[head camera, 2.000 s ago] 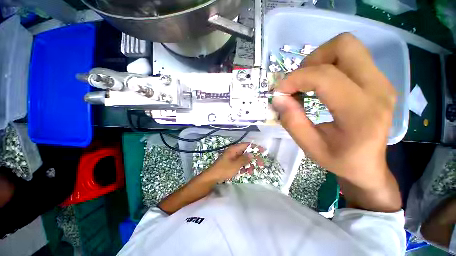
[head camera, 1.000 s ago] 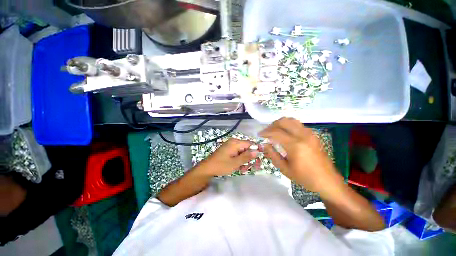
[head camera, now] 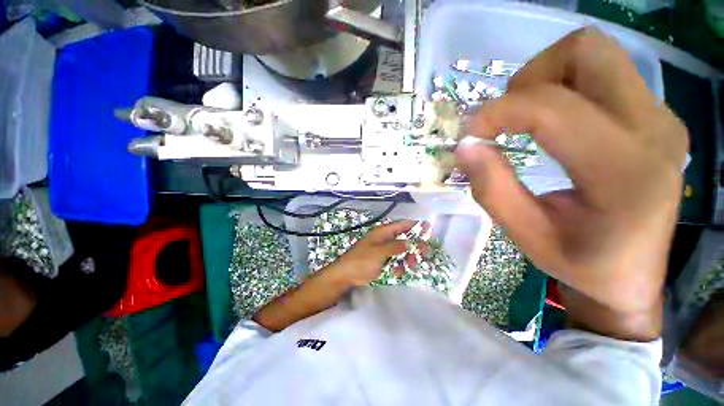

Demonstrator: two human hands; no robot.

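My right hand (head camera: 583,170) is just right of the assembly head (head camera: 387,143), thumb and index finger pinched on a small white component (head camera: 470,143) at the head's right end. A thin stem seems to run from it toward the head; glare blurs the contact. My left hand (head camera: 379,255) is low over the lap tub of loose components (head camera: 470,252), palm partly up, fingers spread, with small white pieces at the fingertips. The output tub (head camera: 548,28) lies behind my right hand, with white-headed, green-stemmed pieces partly hidden by that hand.
A steel bowl feeder (head camera: 238,24) stands behind the machine. A blue bin (head camera: 102,127) is at the left, a red stool (head camera: 164,268) below it. Black cables (head camera: 295,226) loop over the lap tub's rear. Parts of other people show at the left and right edges.
Since one second ago, my right hand has moved from beside my left hand up to the machine head's right end. My left hand has stayed over the lap tub. The view has shifted slightly.
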